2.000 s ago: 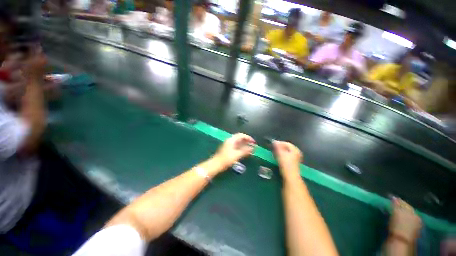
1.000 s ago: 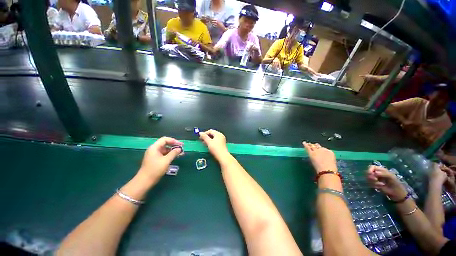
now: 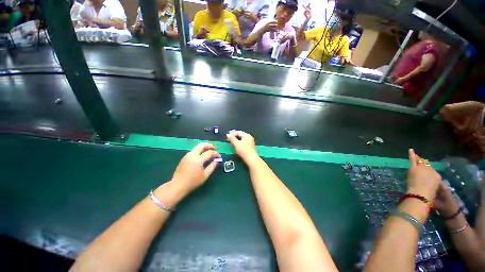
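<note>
My left hand is over the bench, its fingertips closed on a small white-and-bluish piece. Just right of it, a rounded-square silvery housing frame with a yellowish centre lies on the green bench. My right hand reaches over the green edge strip, fingertips together at the belt's near side. Something small and pale shows at these fingertips; whether they hold it is unclear. Left of them, a small white-and-blue insert and a tiny dark piece lie on the belt.
The dark conveyor belt carries scattered units. A green post stands at left. At right, a neighbour's hand is over a clear blister tray, another arm beside it. Several people sit beyond the belt.
The view has shifted. My right hand has moved right, away from the white-and-blue insert on the belt. The flat piece beside my left hand no longer shows. The neighbour's hand has moved right.
</note>
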